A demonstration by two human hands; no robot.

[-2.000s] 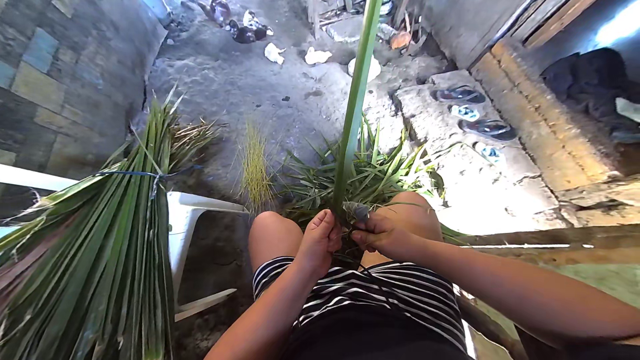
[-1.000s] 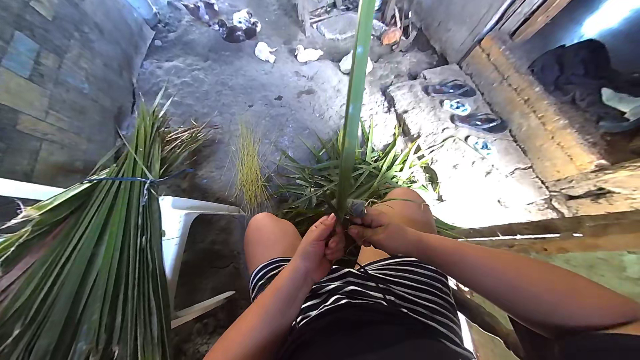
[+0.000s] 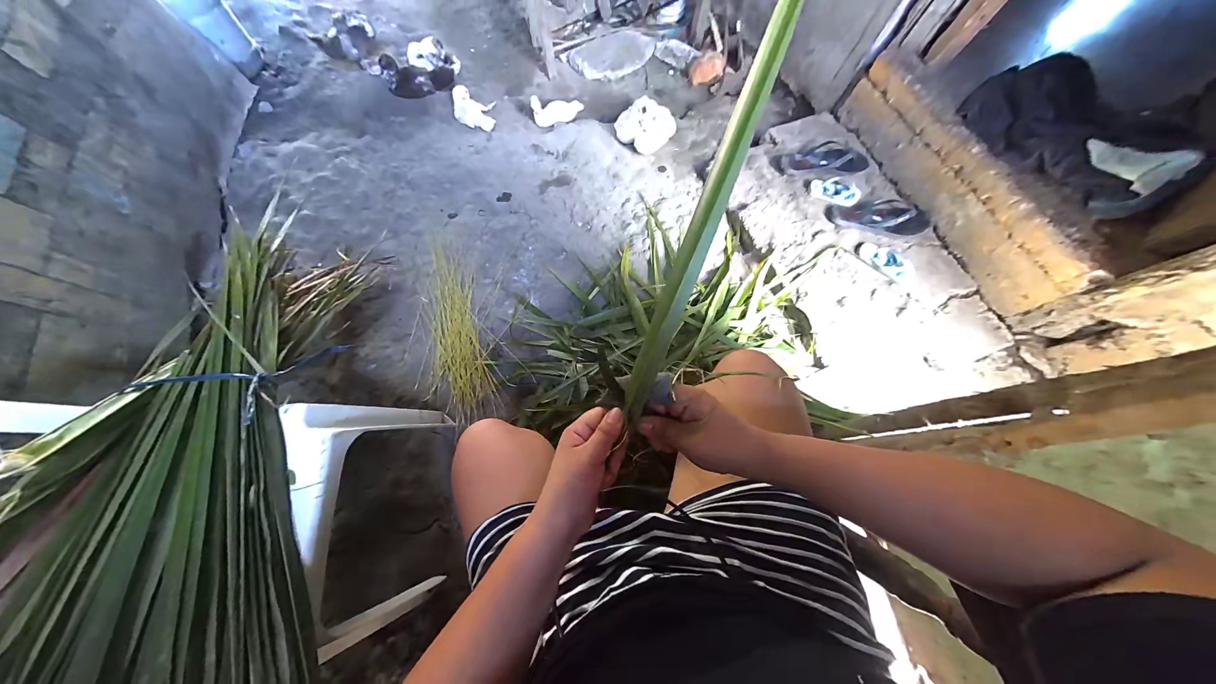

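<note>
My left hand (image 3: 591,446) pinches the lower end of a long green palm leaf strip (image 3: 708,209), which rises away from me between my knees. Close against its right side, my right hand (image 3: 686,420) is closed on a small greyish piece (image 3: 657,389), perhaps a cloth wrap or a blade; its full shape is hidden by the fingers. A pile of cut green leaf strips (image 3: 589,332) lies on the ground past my knees. To its left is a heap of thin yellow-green leaf ribs (image 3: 458,332).
A bundle of long palm leaves (image 3: 204,456), tied with blue cord (image 3: 252,378), rests over a white plastic chair (image 3: 318,446) at the left. Flip-flops (image 3: 879,216) sit on a concrete step at the right. Several ducks or chicks (image 3: 646,123) are on the ground at the back.
The leaf strip stood nearly upright in view before and now leans to the right at its top. Both hands stay together at its lower end.
</note>
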